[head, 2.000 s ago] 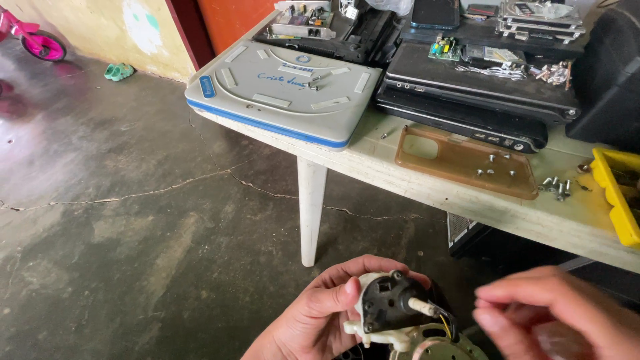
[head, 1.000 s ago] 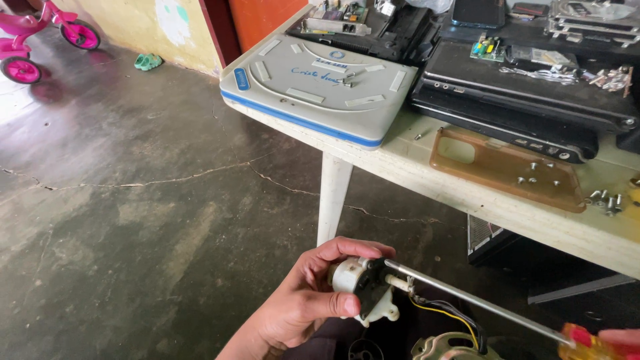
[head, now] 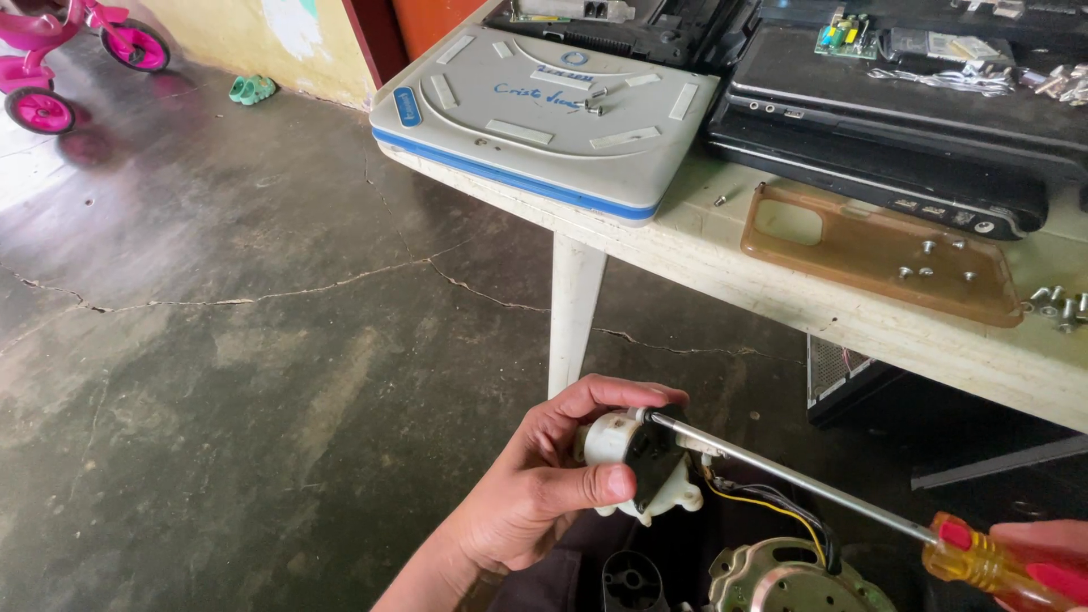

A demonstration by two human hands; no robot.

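Note:
My left hand (head: 544, 484) grips a small white and black plastic gearbox (head: 650, 459), thumb in front and fingers behind. At the lower right edge my right hand (head: 1041, 544) holds a screwdriver (head: 790, 476) by its yellow and red handle. Its long metal shaft slants up to the left, with the tip at the upper edge of the gearbox's black face. Black and yellow wires (head: 778, 501) run from the gearbox down to a round metal motor housing (head: 790, 578). Beside that housing is a black plastic part (head: 631, 582).
On the white table (head: 680, 242) lie a grey and blue laptop (head: 544, 127), stacked black laptops (head: 884, 127), a brown phone case (head: 875, 255) with several screws and more loose screws (head: 1062, 306). A black case (head: 858, 382) stands underneath. A pink tricycle (head: 76, 59) and green clogs (head: 252, 89) are farther off.
My right hand was without the screwdriver in the oldest frame and held it a second ago. My left hand has turned the gearbox since the oldest frame.

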